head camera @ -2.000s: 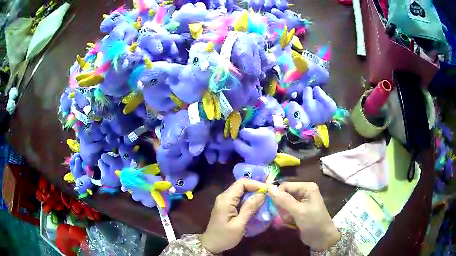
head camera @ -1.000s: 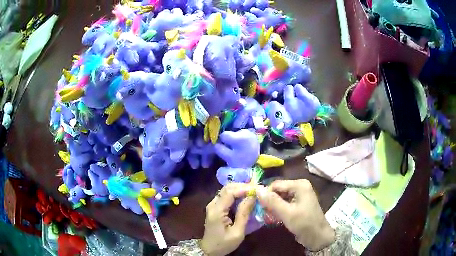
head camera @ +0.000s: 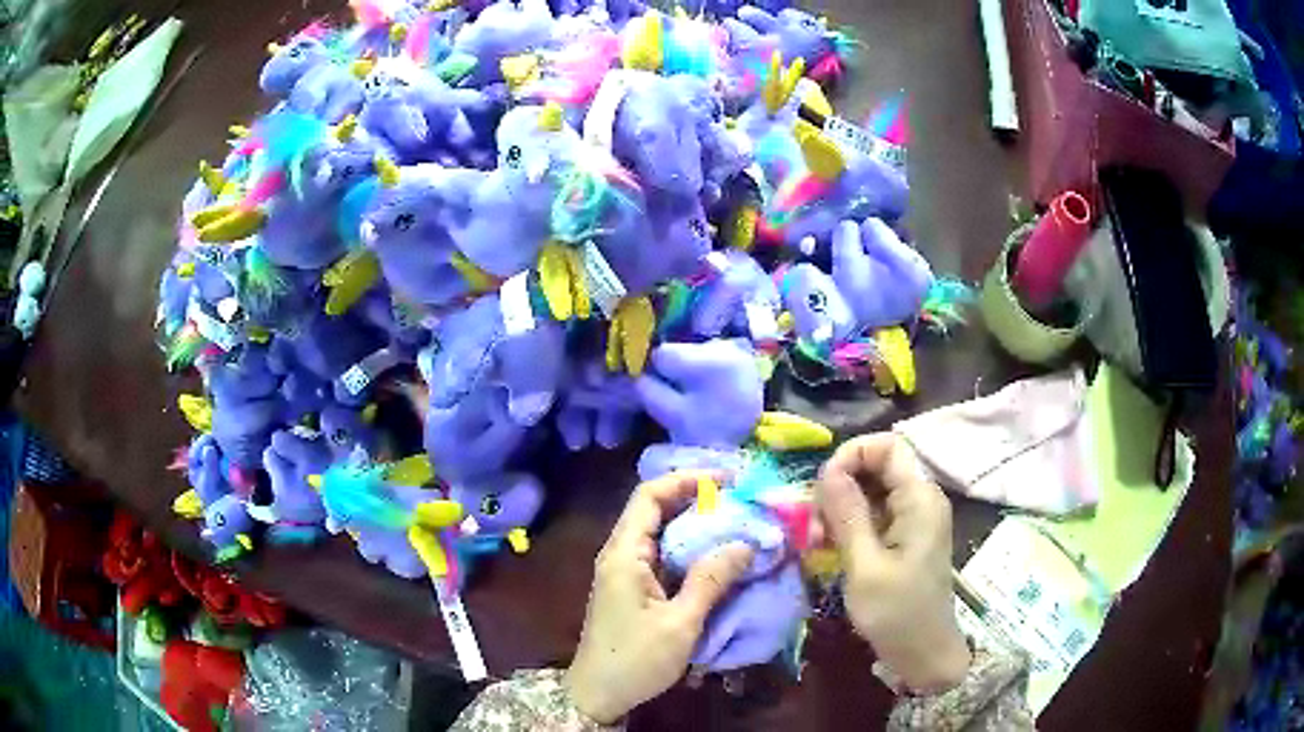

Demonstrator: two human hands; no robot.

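Note:
A purple plush unicorn (head camera: 744, 608) is at the bottom centre, in front of the heap. Its small yellow horn points up, and its turquoise and pink mane shows at the top right. My left hand (head camera: 644, 608) is bare and holds the toy's head from the left, with the thumb on the purple face. My right hand (head camera: 894, 558) is bare and raised at the toy's right, beside the pink mane. Its thumb and forefinger are bent close together. Whether they pinch a tuft or thread is too small to tell.
A large heap of purple unicorns (head camera: 494, 236) covers the middle. On the right are a tape roll (head camera: 1033, 336) with a red-pink cone (head camera: 1055, 246), a dark case (head camera: 1156, 286), a pale pink cloth (head camera: 1008, 446) and a printed sheet (head camera: 1033, 608). Red plush pieces (head camera: 200, 679) lie lower left.
My hands were together at the toy's yellow horn. My right hand has moved right and up to the mane side. The toy's head and body now show more between my hands.

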